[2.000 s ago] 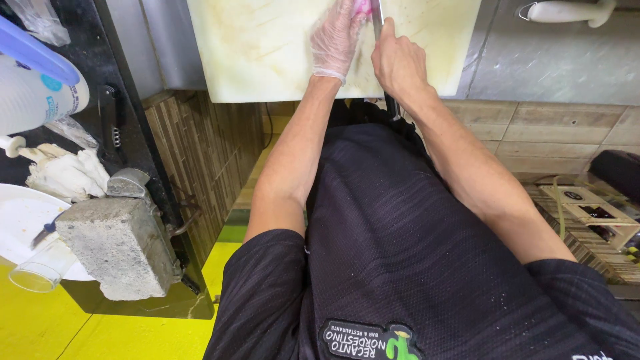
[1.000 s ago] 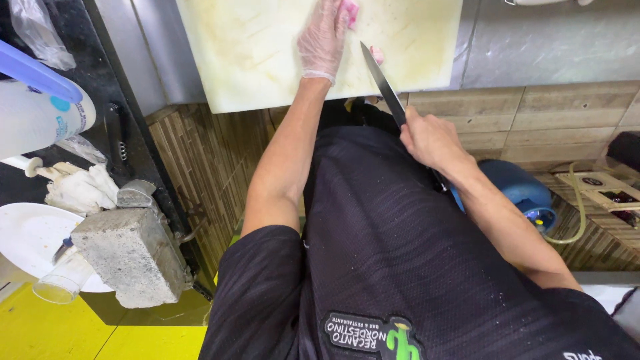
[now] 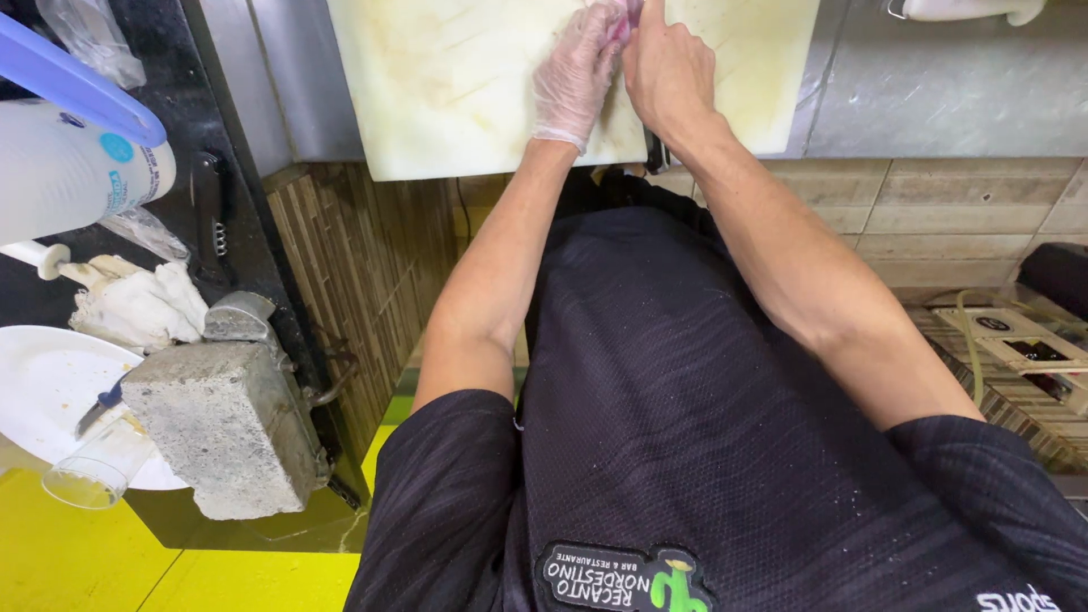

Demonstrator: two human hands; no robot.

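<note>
Along the top edge, my left hand (image 3: 580,75), in a clear plastic glove, grips a small pink and purple piece of food (image 3: 623,24) over the white cutting board (image 3: 450,93). What exactly the piece is cannot be told. Close against it on the right is my bare right hand (image 3: 673,76), its fingers curled round a kitchen knife. The dark knife handle (image 3: 654,153) shows below the palm at the board's near edge; the blade is hidden by the hand and the frame's edge.
At left, a dark counter carries a concrete block (image 3: 217,425), a white plate (image 3: 51,382) with a small knife and a clear cup (image 3: 93,472), a white cloth (image 3: 140,302) and a plastic container (image 3: 76,178). A white-handled tool (image 3: 969,8) lies on the steel surface at top right.
One second ago my right hand held the knife lower right of the board, apart from my left hand, with the blade visible. It has moved back up beside my left hand.
</note>
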